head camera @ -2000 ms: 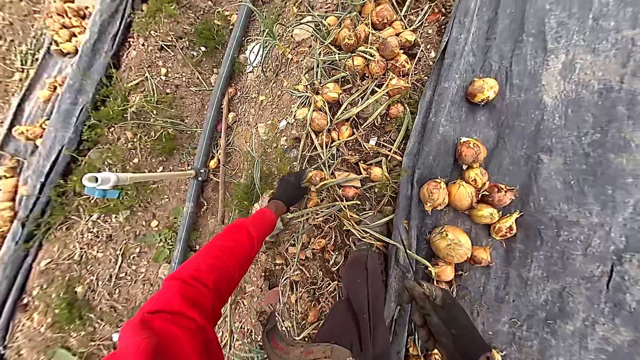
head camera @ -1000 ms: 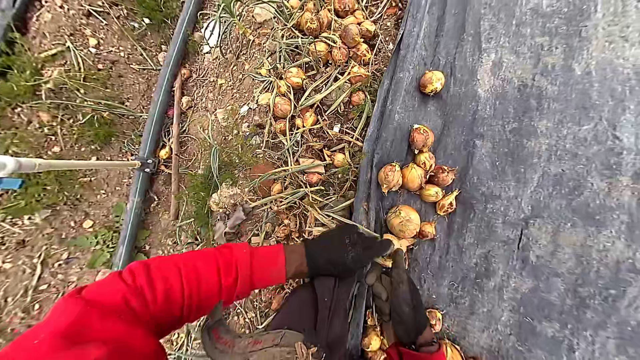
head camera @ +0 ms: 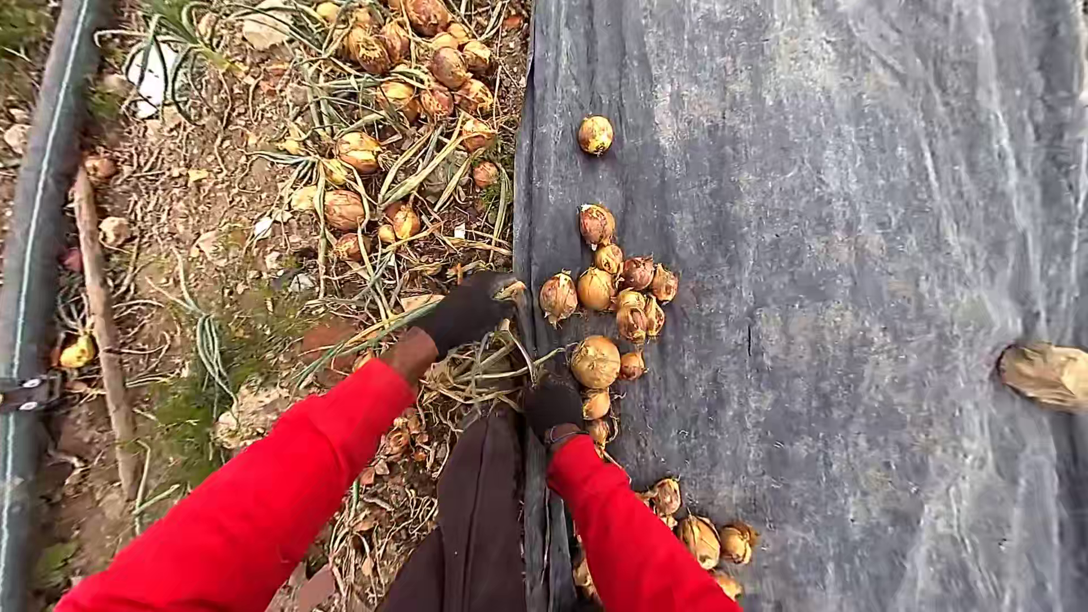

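My left hand (head camera: 467, 313), in a black glove, is closed around the green stalks of an onion (head camera: 510, 291), whose pale end shows at its fingers by the sheet's edge. My right hand (head camera: 552, 406), also gloved in black, is at the edge of the dark fabric sheet (head camera: 816, 212), close beside a large onion (head camera: 596, 362); its fingers are mostly hidden. Several onions (head camera: 596, 289) lie in a loose group on the sheet above it, and one onion (head camera: 596, 135) lies apart. Dry stalks (head camera: 480, 370) lie between my hands.
More onions with stalks (head camera: 399, 93) lie on the soil at upper left. Other onions (head camera: 699, 541) are on the sheet below. A stick (head camera: 104, 323) and a dark hose (head camera: 38, 204) run along the left. A brown object (head camera: 1045, 376) sits at the right edge.
My hands were together at the sheet's edge a second ago and are now apart. The group of onions on the sheet has grown. The view has shifted.
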